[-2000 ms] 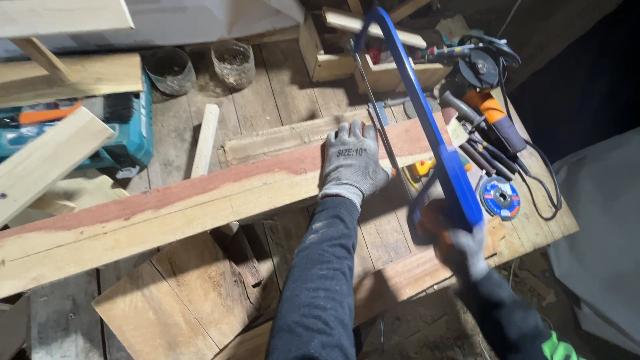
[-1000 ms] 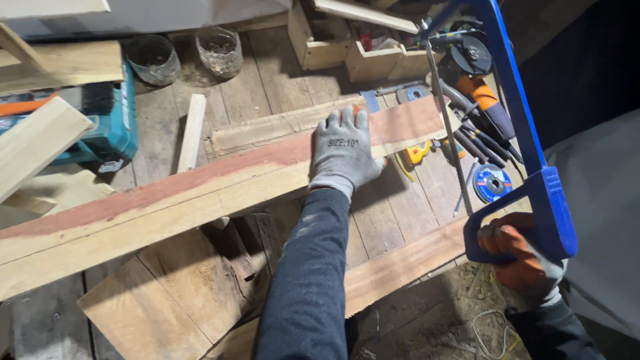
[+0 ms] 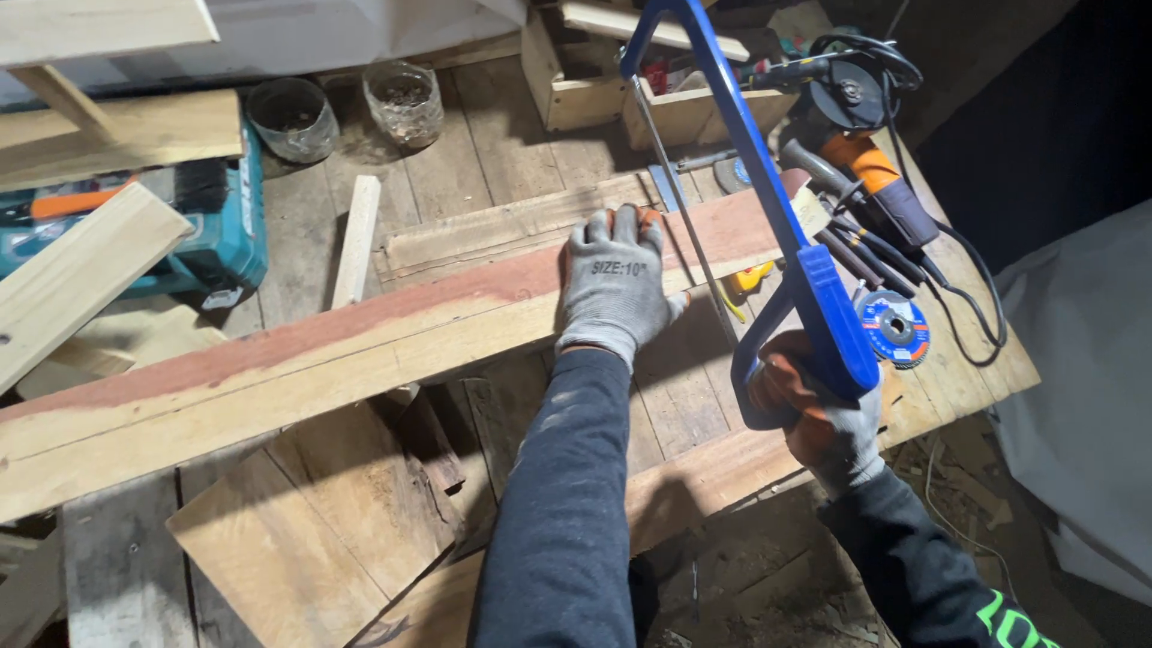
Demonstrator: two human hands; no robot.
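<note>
My left hand (image 3: 616, 279), in a grey knit work glove, presses flat on a long wooden board (image 3: 378, 337) with a reddish upper edge and a pencil-like line along it. My right hand (image 3: 814, 418), in a grey and orange glove, grips the handle of a blue hacksaw (image 3: 760, 180). The saw's blade crosses above the board to the right of my left hand; whether it touches the wood I cannot tell. Past the blade, the board's right end reaches toward an orange and dark angle grinder (image 3: 868, 166).
A blue flap disc (image 3: 893, 328) lies near the grinder's cable. Behind are wooden boxes (image 3: 576, 99) and two cut plastic containers (image 3: 292, 117) (image 3: 405, 103). A teal tool case (image 3: 211, 225) and loose planks (image 3: 85, 274) are at left. The bench edge (image 3: 1012, 391) is at right.
The saw in my right hand moved away from my body, then back, and is now away again over the board. My left hand stays on the board.
</note>
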